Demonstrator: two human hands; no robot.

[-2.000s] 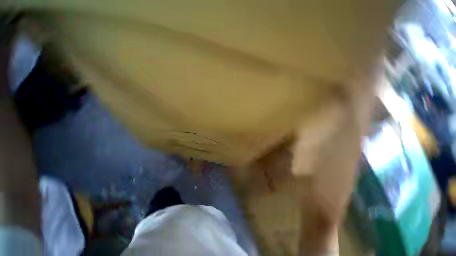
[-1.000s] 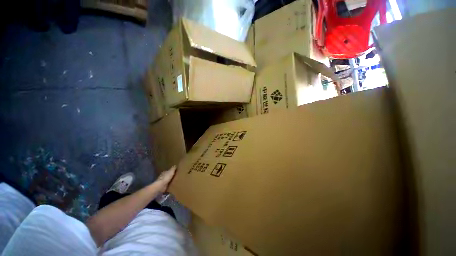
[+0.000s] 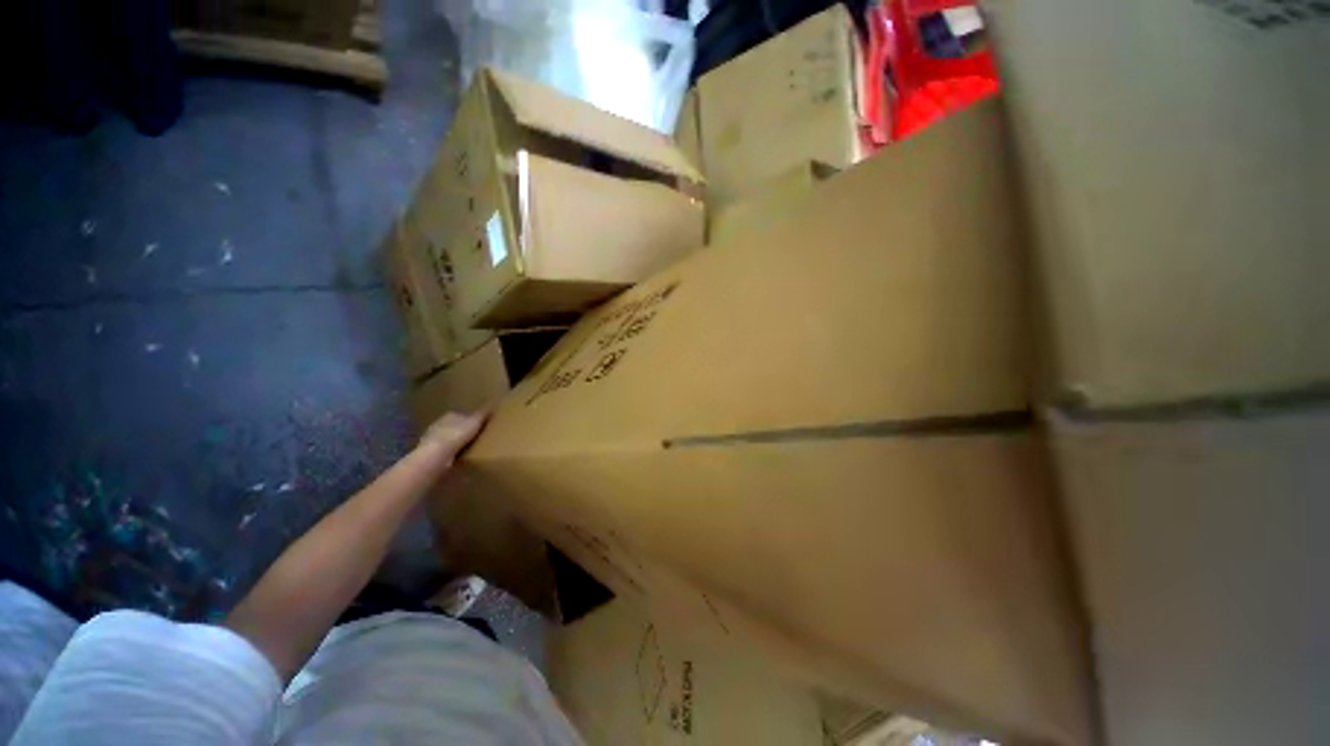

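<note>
A large plain brown carton with black printed marks fills the centre and right. It is tilted, and a slot between two flap panels runs across it. My left hand, bare, reaches from the lower left and grips the carton's left edge; the fingertips are partly hidden behind the cardboard. My right hand is not in view.
An open-flapped carton rests on other cartons beyond. Another carton, a clear plastic bag and a red plastic stool are behind. Grey floor lies left; a wooden pallet is top left.
The held carton has swung and spread, now showing the slot and a lower printed panel. My left hand has moved slightly up and left with its edge. The stool is more covered.
</note>
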